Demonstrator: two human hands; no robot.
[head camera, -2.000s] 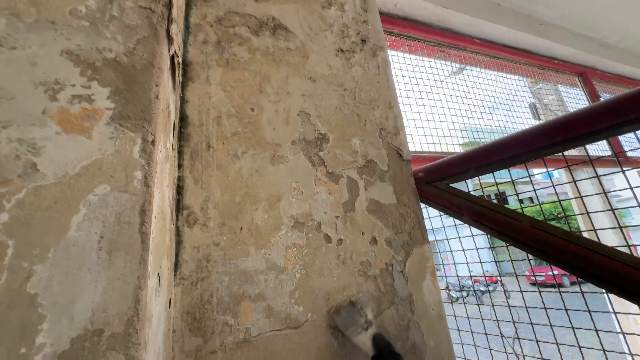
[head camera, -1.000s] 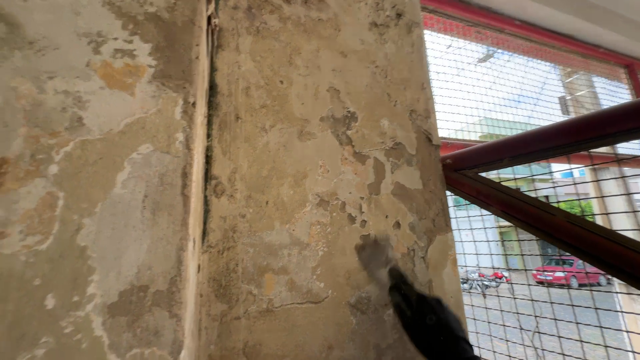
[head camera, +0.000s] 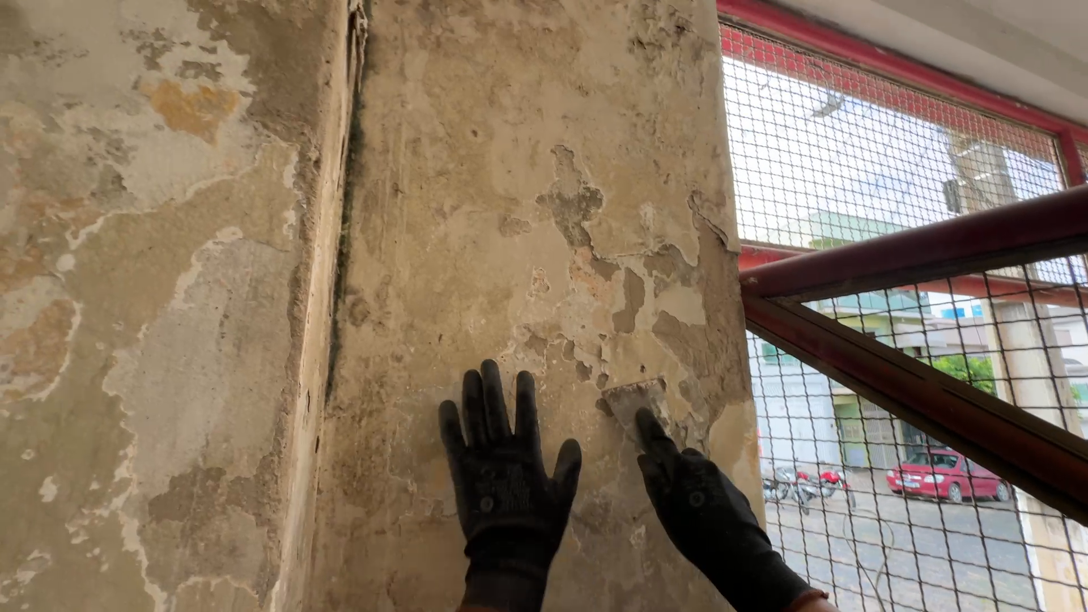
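Note:
My left hand (head camera: 508, 480), in a black work glove, lies flat against the peeling plastered wall (head camera: 476, 255) with its fingers spread and nothing held. To its right, my right hand (head camera: 701, 501), gloved in black too, grips a putty knife (head camera: 637, 406). The knife's broad, dusty metal blade points up and left and lies against the wall, just below several chipped patches of paint. Its handle is hidden inside my right hand, and one finger extends along the blade.
A narrow vertical ridge (head camera: 319, 340) with a dark crack beside it runs left of my hands. On the right, red metal bars (head camera: 918, 246) meet near the wall's edge, with wire mesh (head camera: 816, 476) behind them. A red car and motorcycles stand outside.
My left hand has come into view, against the wall. My right hand, blurred before, now shows more fully with the putty knife still in it.

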